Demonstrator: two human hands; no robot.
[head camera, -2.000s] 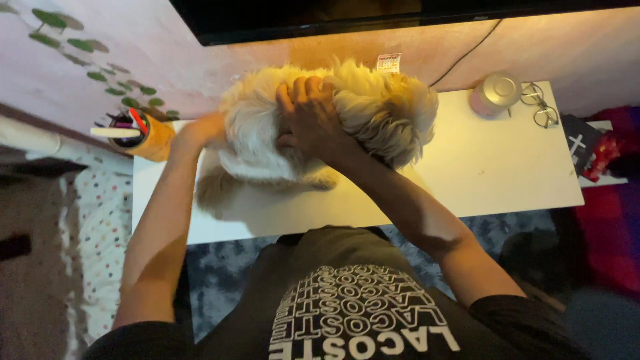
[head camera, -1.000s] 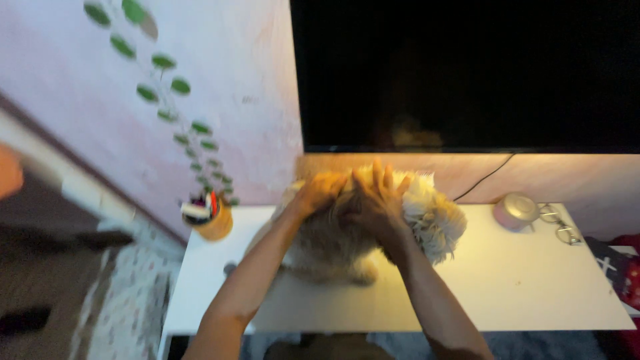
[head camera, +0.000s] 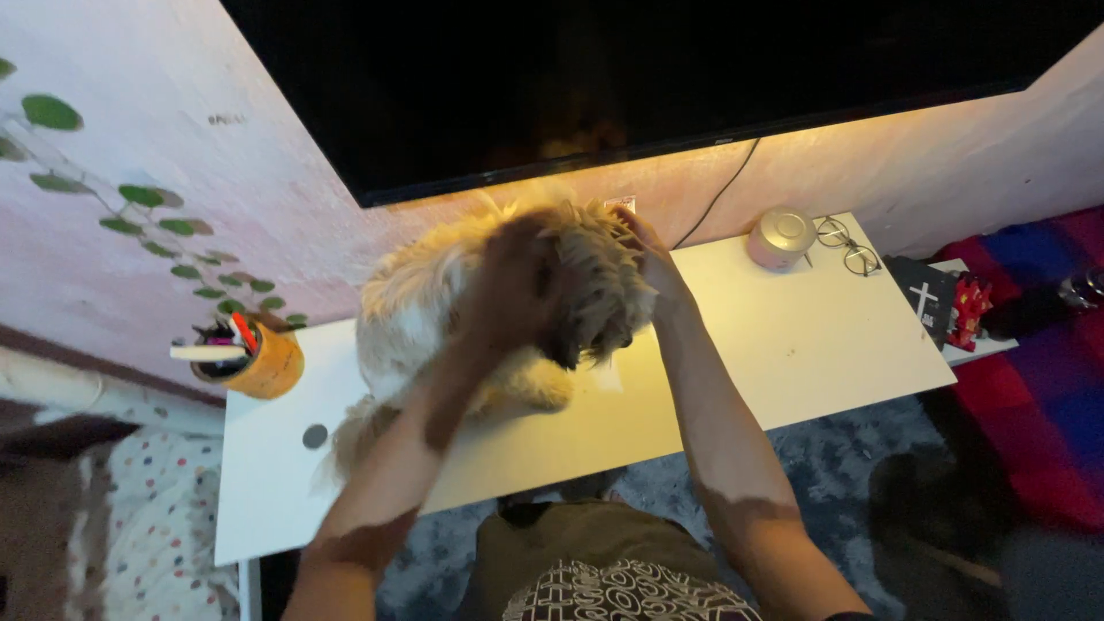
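Note:
A small shaggy dog with cream and tan fur (head camera: 418, 293) is on a white desk (head camera: 776, 362), its head toward the right and tilted down. My left hand (head camera: 522, 276), blurred, lies on the near side of the dog's head and neck. On the far right side of the head is my right hand (head camera: 651, 250), its fingers partly hidden behind the fur. One front paw (head camera: 548, 384) rests on the desktop. Neither hand holds a tool that shows.
A dark television (head camera: 655, 78) hangs above the desk. An orange holder with pens (head camera: 280, 362) stands left; a pink lidded tin (head camera: 776, 241) and eyeglasses (head camera: 849, 246) lie right. A dark book with a cross (head camera: 921, 297) sits beyond the desk's end.
Both hands have moved from the dog's back to its head, one on each side. The dog's head now hangs lower and faces more toward me. The view has shifted.

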